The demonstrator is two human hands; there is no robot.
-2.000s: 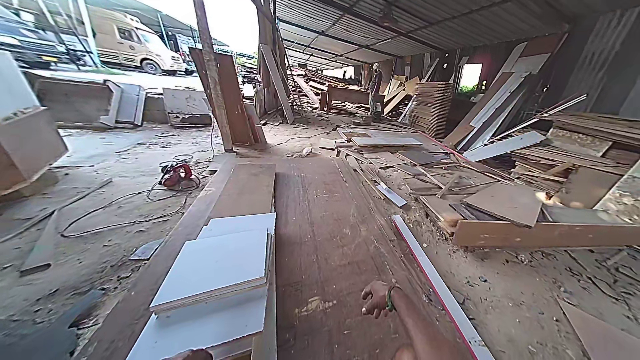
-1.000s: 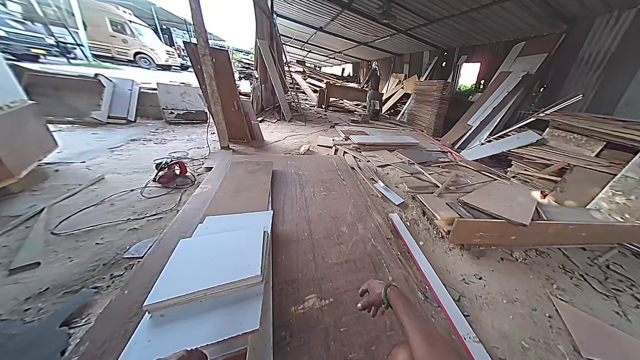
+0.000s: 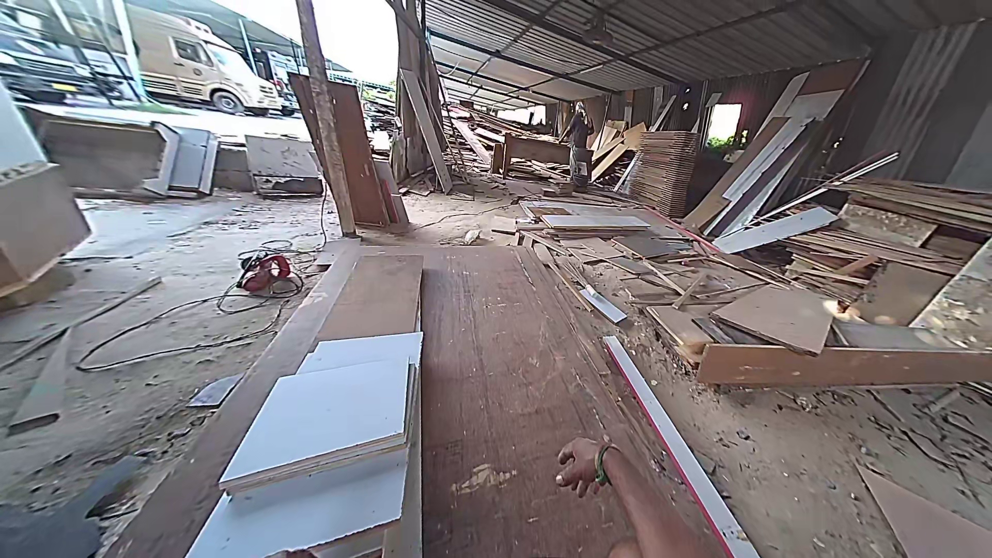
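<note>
My right hand [image 3: 581, 466], with a green band at the wrist, hangs with bent, spread fingers over the brown wooden board [image 3: 496, 349] and holds nothing. Of my left hand [image 3: 293, 553] only a sliver shows at the bottom edge, by the near edge of the stacked white panels; its grip is hidden. The upper white panels [image 3: 325, 415] rest on a larger white panel [image 3: 318, 508], left of the brown board's middle. Beyond them lies a narrower brown panel [image 3: 376, 298]. A long white strip with a red edge [image 3: 674, 446] lies to the right.
On the ground at the left lie a red power tool [image 3: 265, 273] and its looped cord [image 3: 147, 329]. A wooden post [image 3: 327, 124] rises beyond the board. Scrap boards [image 3: 775, 318] are heaped at the right. Far off, a person [image 3: 579, 143] stands near a tall stack of sheets [image 3: 663, 174].
</note>
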